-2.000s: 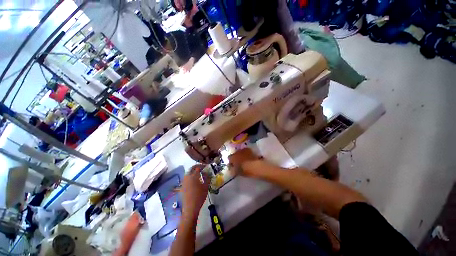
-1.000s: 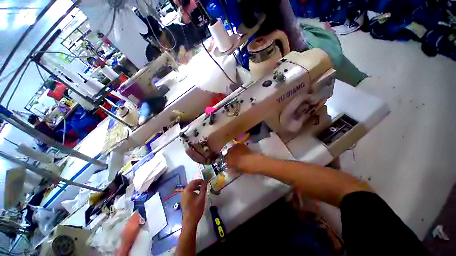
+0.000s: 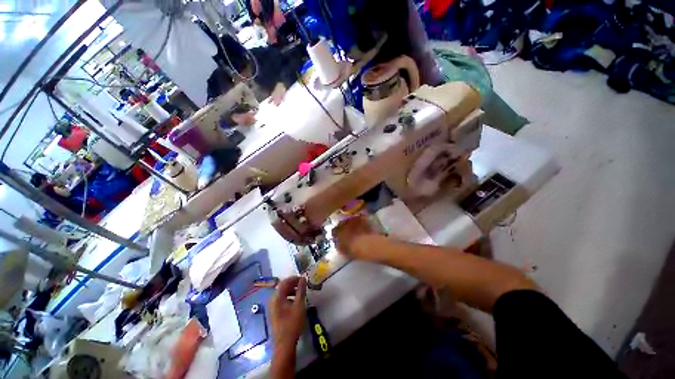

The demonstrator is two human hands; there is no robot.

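A cream industrial sewing machine (image 3: 363, 166) stands on the white table. My right hand (image 3: 354, 238) is at its needle area, under the lit left end of the head; its fingertips are partly hidden and I cannot tell what they hold. My left hand (image 3: 289, 302) is a little nearer me, left of the needle area, with thumb and fingertips close together; anything thin between them is too small to tell. A black-and-yellow screwdriver (image 3: 319, 333) lies by the table edge, right of my left hand.
A blue-grey panel (image 3: 255, 326) lies left of my left hand, bearing a white piece (image 3: 223, 323), a tiny round metal part (image 3: 255, 309) and small snips (image 3: 265, 282). White scraps (image 3: 144, 348) and an orange-pink item (image 3: 186, 348) lie farther left. A person's hands (image 3: 278, 94) show at another machine.
My left hand has drawn back from the needle area towards me and stays low on the left. My right hand has stayed at the needle area. The view has shifted slightly.
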